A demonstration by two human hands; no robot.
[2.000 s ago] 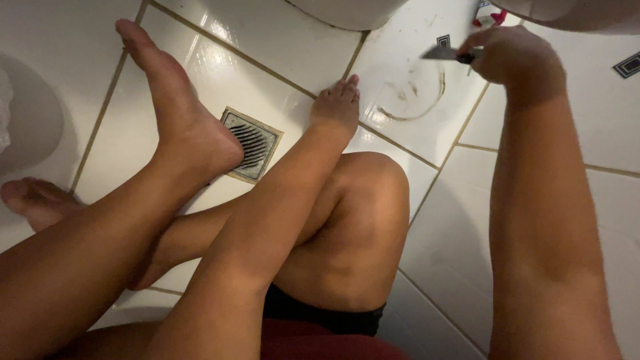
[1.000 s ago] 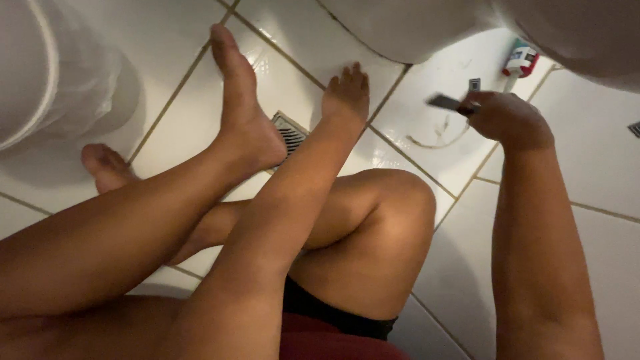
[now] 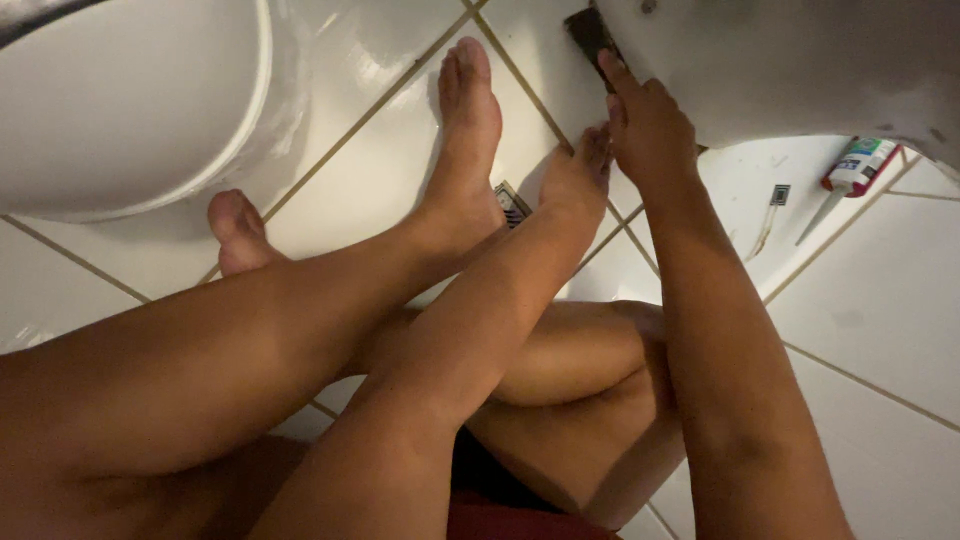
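My right hand [image 3: 652,127] grips a dark putty knife [image 3: 592,37], its index finger laid along the tool. The broad end lies at the edge of a white ceramic base, likely a toilet's [image 3: 750,67], near the top of the view. My left hand [image 3: 577,172] rests by the tiled floor just left of the right hand, its fingers partly hidden and holding nothing that shows. To the right, a sealant cartridge with a tapered nozzle [image 3: 861,166] lies on the floor beside the base, near a brownish smear [image 3: 763,232].
A large white bucket [image 3: 262,82] stands at the upper left. A metal floor drain [image 3: 511,204] shows between my foot and left forearm. A small printed marker [image 3: 780,195] is on the tile. My bare feet and bent legs take up the middle and left.
The right hand has moved left with the putty knife, from above the smeared tile to the edge of the ceramic base. The view has shifted, showing more of the bucket.
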